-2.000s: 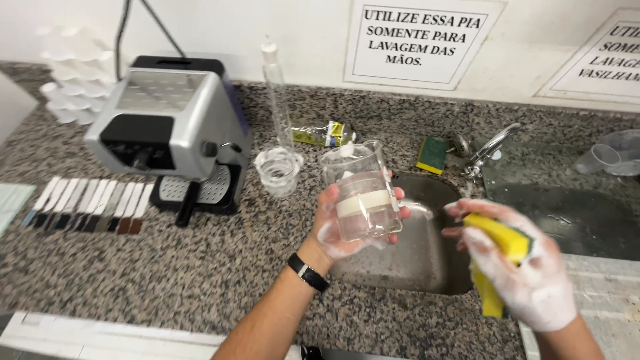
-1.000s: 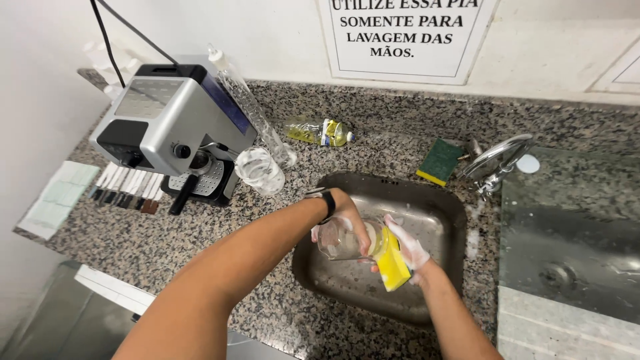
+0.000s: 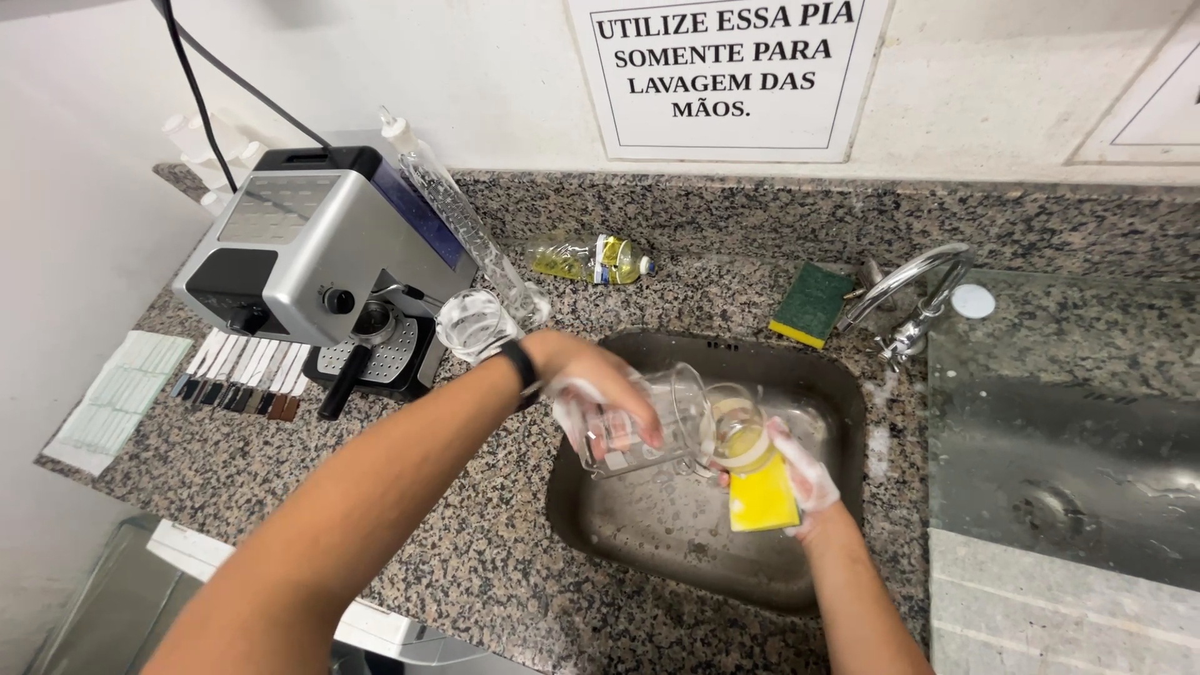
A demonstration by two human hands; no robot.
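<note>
My left hand (image 3: 605, 384), with a black band at the wrist, grips a clear glass beaker (image 3: 642, 436) tipped on its side over the left part of the steel sink basin (image 3: 675, 534). In my soapy right hand (image 3: 802, 473) are a yellow sponge (image 3: 764, 497) and a smaller glass vessel with a pale band (image 3: 741, 436). The two glass pieces meet or overlap at their rims; whether they touch is unclear. Foam covers parts of both hands. Another wet clear glass vessel (image 3: 473, 323) stands left of the sink, beside a tall glass cylinder (image 3: 469, 230).
A silver espresso machine (image 3: 291, 253) stands at the left, near a row of small strips (image 3: 244, 375). A bottle of yellow liquid (image 3: 595, 260) lies by the backsplash. Behind the basin are a green and yellow sponge (image 3: 811, 302) and a chrome faucet (image 3: 914, 291). A second sink (image 3: 1078, 450) is at the right.
Both hands have moved together over the basin since the oldest frame, where they were apart. The beaker, held up before, is now tipped sideways. The smaller glass vessel shows apart from it at my right hand.
</note>
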